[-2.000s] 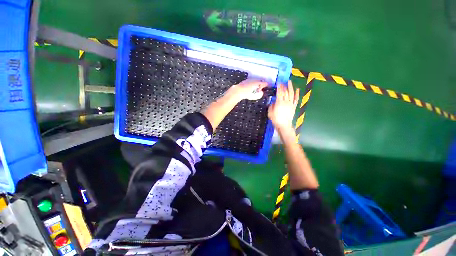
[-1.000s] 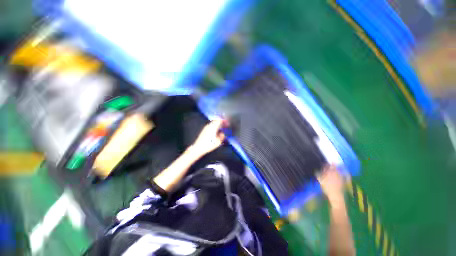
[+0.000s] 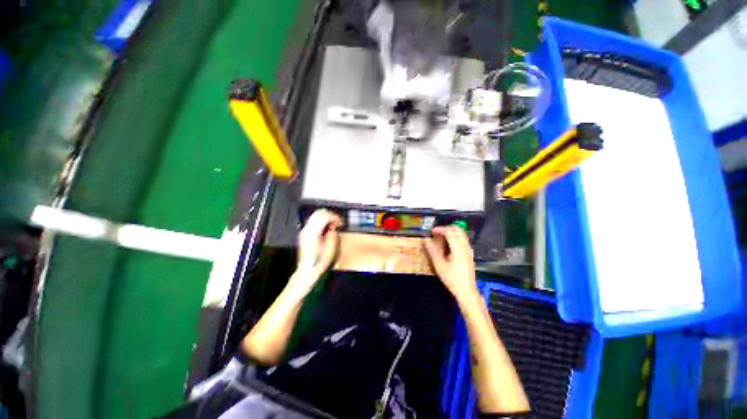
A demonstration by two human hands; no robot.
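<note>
My left hand (image 3: pixel 318 241) is at the left end of the front panel (image 3: pixel 368 219), fingers curled over it; the panel end beneath is hidden. My right hand (image 3: pixel 450 254) is at the right end, fingertips bent at the cardboard ledge (image 3: pixel 377 253) and just below the green button (image 3: pixel 460 224). Whether either hand holds a small part cannot be told. The red emergency stop (image 3: pixel 391 222) is between the hands. The fixture (image 3: pixel 403 123) sits on the silver base plate (image 3: pixel 348 172), under the blurred press head (image 3: pixel 414 49). A slotted rail (image 3: pixel 396 170) runs towards me.
Yellow light curtain bars (image 3: pixel 266 135) flank the plate. Clear tubing loops right of the fixture. A large blue crate (image 3: pixel 725 217) at right holds a white sheet (image 3: pixel 639 204) and dark parts at its far end. A parts crate (image 3: pixel 584 368) is lower right. A green conveyor (image 3: pixel 156 180) runs at left.
The view has turned from the parts crate to the press machine. Both hands have left the parts crate and are now at the front panel.
</note>
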